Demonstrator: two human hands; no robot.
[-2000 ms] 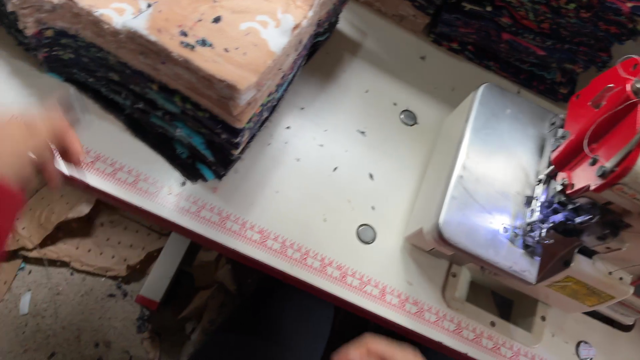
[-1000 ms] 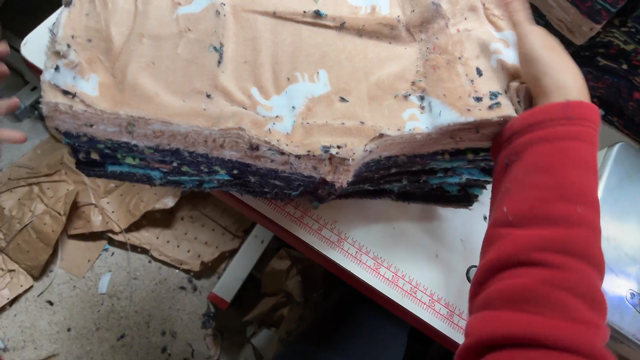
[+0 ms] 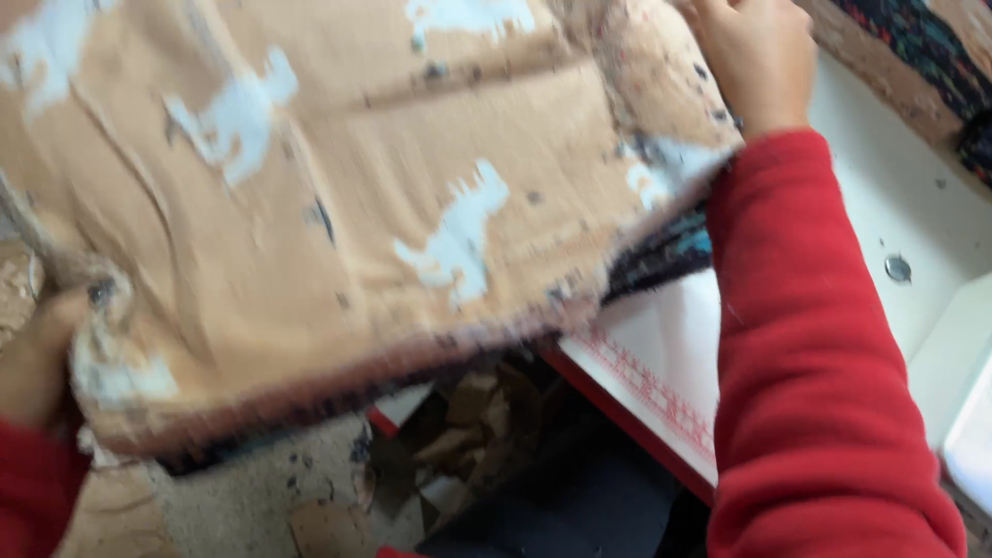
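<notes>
A thick stack of cut fabric pieces point(image 3: 372, 256) fills the upper left, its top piece tan with white animal shapes and its lower layers dark with turquoise bits. My left hand point(image 3: 39, 356) grips the stack's left edge, where the cloth bunches up; its fingers are partly hidden and blurred. At the upper right corner, my right hand point(image 3: 763, 66) is closed on the other side of the stack. The stack is tilted and overhangs the front edge of the white table point(image 3: 674, 333), which bears a red printed ruler.
More dark patterned and tan fabric point(image 3: 914, 70) lies at the upper right. Part of a pale machine point(image 3: 973, 434) shows at the right edge. Crumpled brown paper point(image 3: 473, 411) and scraps lie on the floor point(image 3: 256, 496) below.
Both my hands have come onto the stack. Since the last earlier frame, my left hand has taken hold of its left edge, and the stack has tilted and extends farther over the table's front edge.
</notes>
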